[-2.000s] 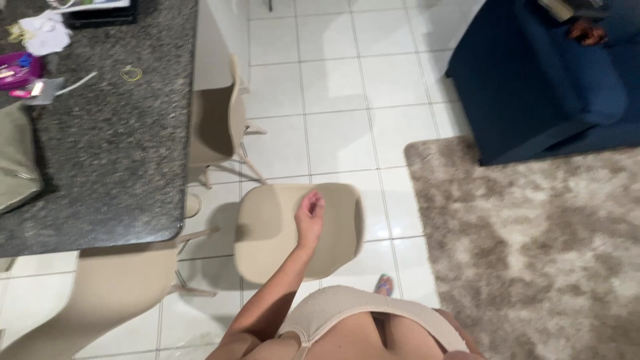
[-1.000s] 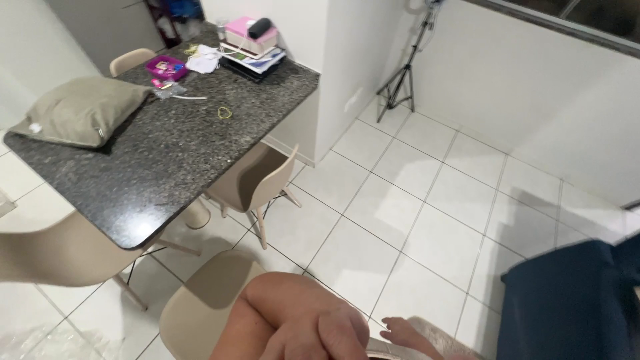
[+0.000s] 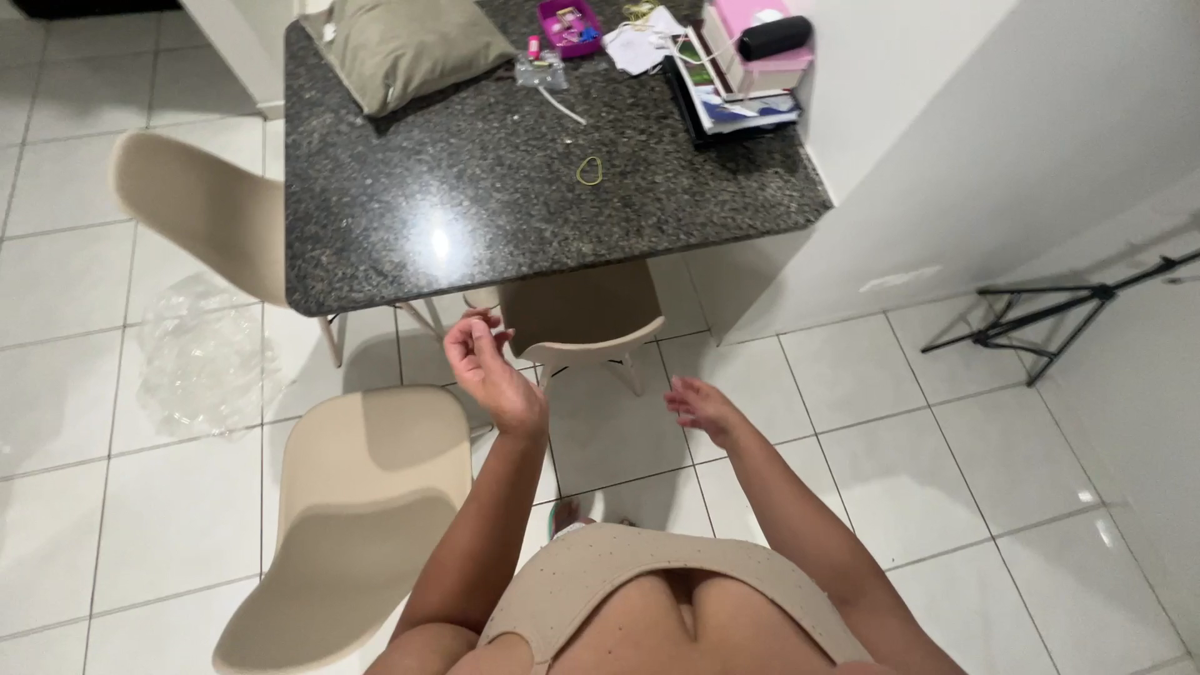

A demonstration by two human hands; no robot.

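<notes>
My left hand (image 3: 489, 367) is raised in front of the near edge of the dark granite table (image 3: 450, 178), palm up with loosely curled fingers and nothing visible in it. To its right, my right hand (image 3: 701, 409) hangs over the tiled floor with its fingers apart and holds nothing. A beige chair (image 3: 591, 314) is tucked under the table just beyond my hands. On the tabletop lie a thin yellow-green band (image 3: 589, 171), a white strip (image 3: 562, 106), a small clear plastic bag (image 3: 541, 71), a purple tray (image 3: 570, 28) of small items and a grey-beige cushion (image 3: 412, 52).
Another beige chair (image 3: 375, 487) stands at near left, and one (image 3: 202, 211) is at the table's left side. Clear plastic wrap (image 3: 202, 356) lies on the floor. Books (image 3: 741, 108), a pink box (image 3: 764, 70) and a black speaker (image 3: 775, 37) sit by the wall. A black tripod (image 3: 1041, 319) stands right.
The view has swung from the sofa and rug to the table. Both hands now show apart before the table; two seconds ago one hand was over a chair seat.
</notes>
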